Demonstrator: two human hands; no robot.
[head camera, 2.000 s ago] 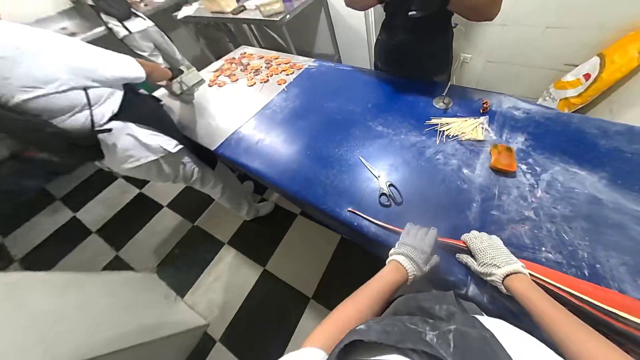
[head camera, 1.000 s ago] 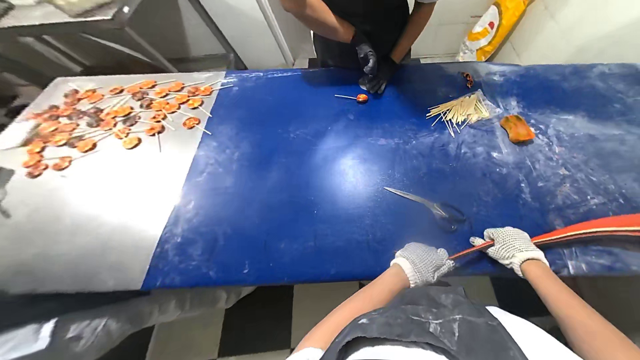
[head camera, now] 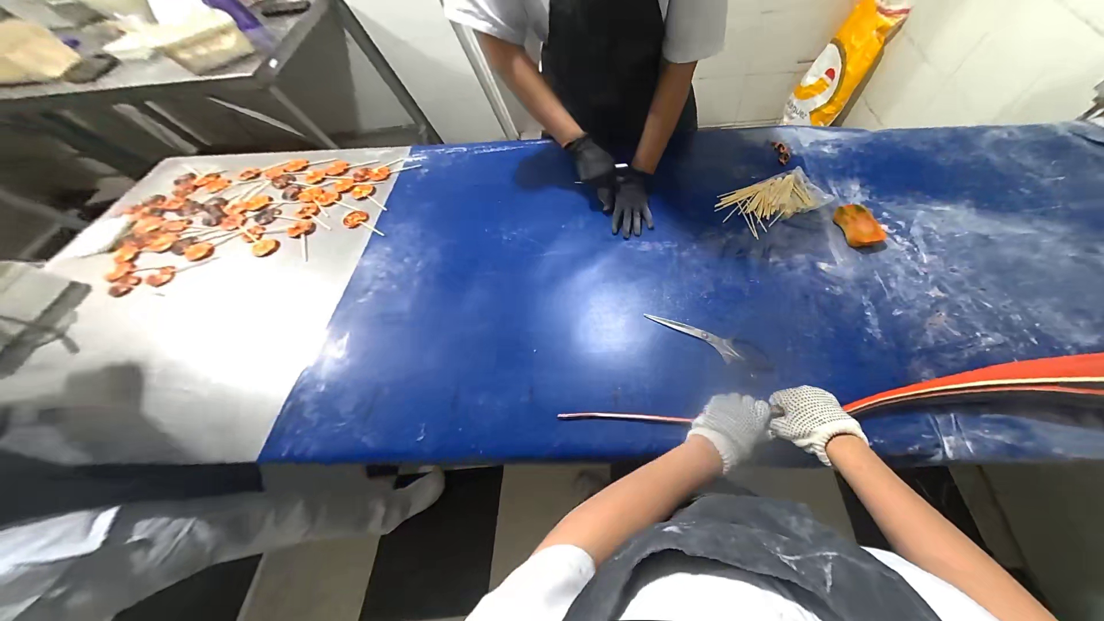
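A long rope of striped red, cream and dark candy (head camera: 992, 379) enters from the right and tapers toward my hands. My right hand (head camera: 811, 420), in a white dotted knit glove, grips its narrow part. Close beside it, my gloved left hand (head camera: 733, 424) is closed around the thin strand (head camera: 623, 417), whose end extends left over the blue table. Scissors (head camera: 694, 335) lie above my hands, their blades pointing up and left. Farther back are a bundle of pale sticks (head camera: 770, 200) in a clear bag and an orange piece (head camera: 859, 226), possibly candy.
Opposite, a co-worker's black-gloved hands (head camera: 625, 194) rest on the blue tabletop (head camera: 483, 345). Many orange lollipops (head camera: 259, 203) lie on the pale table section (head camera: 216, 362) at left. A small dark piece (head camera: 781, 153) lies near the back edge. A yellow bag (head camera: 841, 65) stands behind.
My hands have come close together, and a thin strand now extends left beyond my left hand. The co-worker's hands are pressed lower on the table, over where a lollipop lay. The view has turned.
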